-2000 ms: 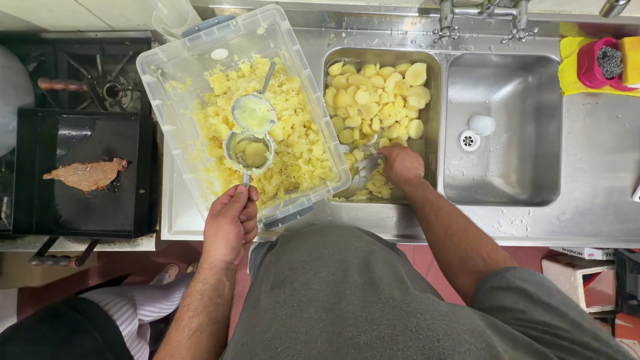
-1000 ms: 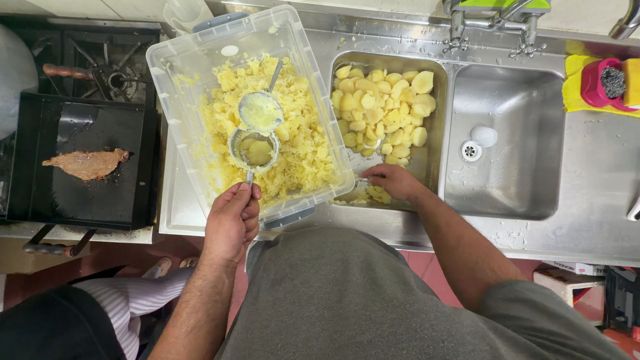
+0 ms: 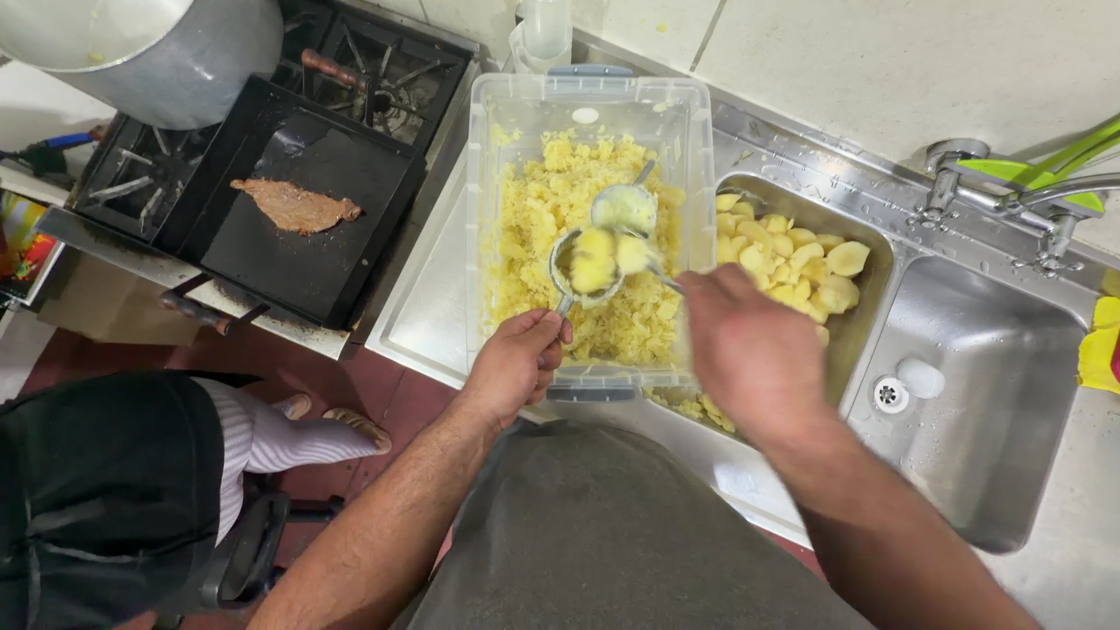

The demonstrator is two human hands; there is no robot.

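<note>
My left hand (image 3: pixel 518 360) grips one handle of a metal potato ricer (image 3: pixel 562 267), which is spread apart over a clear plastic tub (image 3: pixel 479 219) of mashed potato (image 3: pixel 560 188). The ricer's round presser (image 3: pixel 625 210) lies beyond its basket. In my right hand (image 3: pixel 754 350), blurred by motion, is a metal utensil (image 3: pixel 665 278), seemingly a spoon, with potato pieces (image 3: pixel 604 258) at its end over the basket. Beneath and beyond this hand, cut potatoes (image 3: pixel 792 254) fill part of the left sink basin (image 3: pixel 862 350).
A black griddle pan (image 3: pixel 302 166) with a piece of meat (image 3: pixel 296 206) sits on the stove at left, near a large metal pot (image 3: pixel 175 70). Another person in a dark apron (image 3: pixel 114 490) stands at lower left. The right basin (image 3: pixel 980 394) holds a white object (image 3: pixel 920 377) by its drain.
My right hand has moved from the potatoes in the left basin to over the tub, bringing potato pieces to the ricer basket. My left hand still holds the ricer. The view has turned.
</note>
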